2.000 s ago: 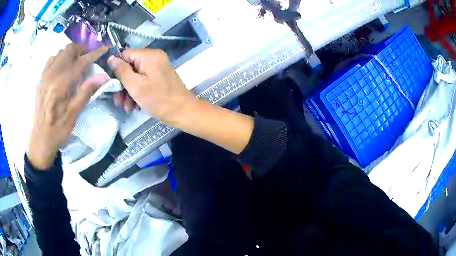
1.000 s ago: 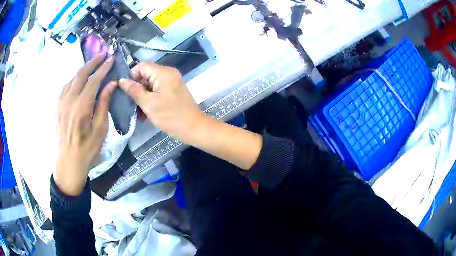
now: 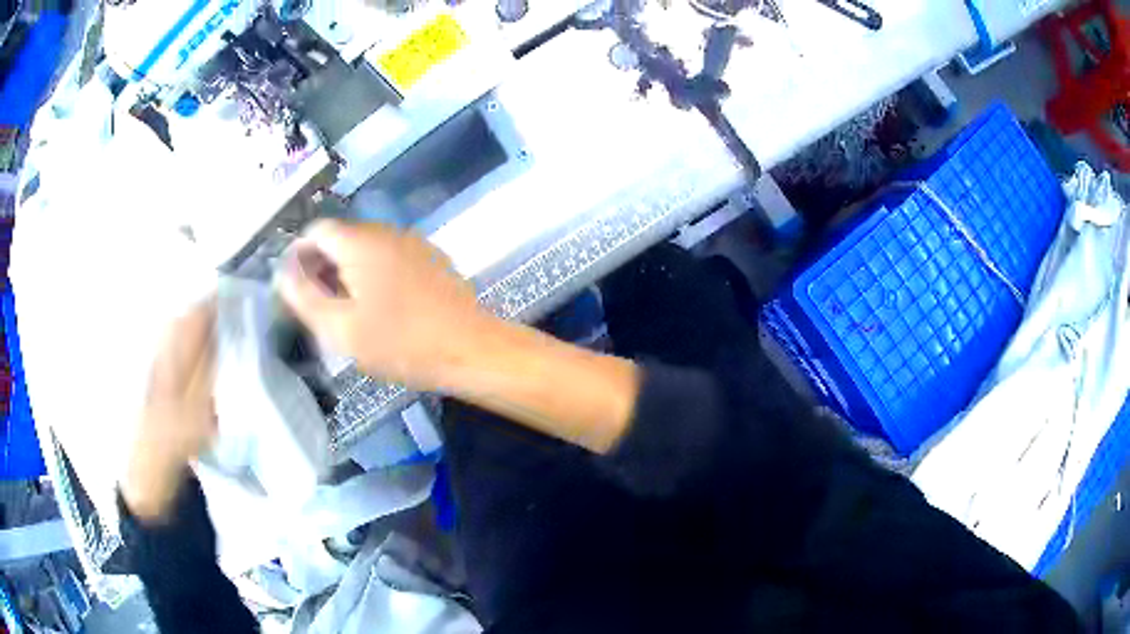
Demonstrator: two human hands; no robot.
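Note:
Pale grey garment cloth (image 3: 263, 396) hangs between my hands at the table's front edge, left of centre, blurred by motion. My right hand (image 3: 372, 297) has its fingers curled on the cloth's upper part, in front of the sewing machine. My left hand (image 3: 180, 396) is blurred at the cloth's left side; its fingers are partly hidden and its grip is unclear. The sewing machine (image 3: 353, 105) stands at top left with a yellow label. Its needle area (image 3: 279, 118) shows above my hands, with no cloth clearly under it.
A ruler tape (image 3: 582, 242) runs along the table's front edge. Dark lint (image 3: 682, 81) lies on the table and hangs over the edge. Blue crates (image 3: 923, 285) stand right of my knees, beside white cloth (image 3: 1016, 458). Crumpled pale cloth (image 3: 384, 594) lies low left.
Both hands and the cloth have moved away from the needle area, down toward the front edge. The dark piece that lay under my fingers is no longer clearly visible. The purple glow is gone.

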